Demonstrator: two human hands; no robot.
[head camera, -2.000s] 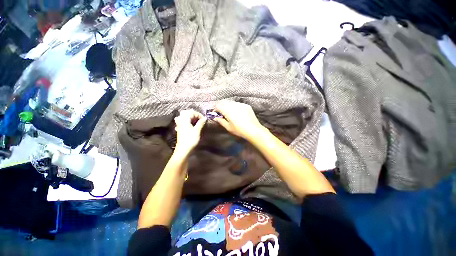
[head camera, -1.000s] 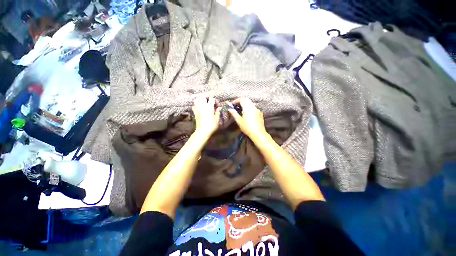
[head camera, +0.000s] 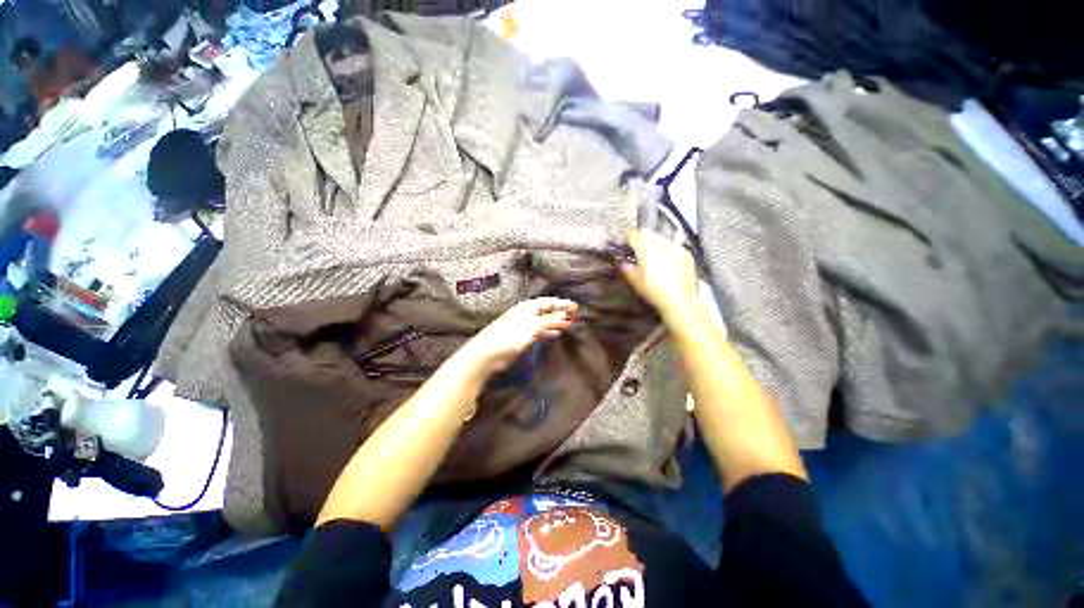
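Note:
A grey-brown tweed jacket lies in front of me with its lower part folded back, showing brown lining. A small dark label shows inside it. My left hand rests over the lining with fingers extended, and nothing is seen in it. My right hand is at the jacket's right edge with fingers bent at the cloth. Whether it grips the cloth or a tool cannot be seen. A dark round button shows on the front edge near my right forearm.
More tweed jackets lie at the right, with a black hanger between. A white bottle with a dark body and cord stands at the left. A black cap lies on the white table. Dark garments lie at the far right.
My hands have moved apart from the middle of the fold. My right hand has gone to the jacket's right edge, and my left hand is lower over the lining. The label is now uncovered.

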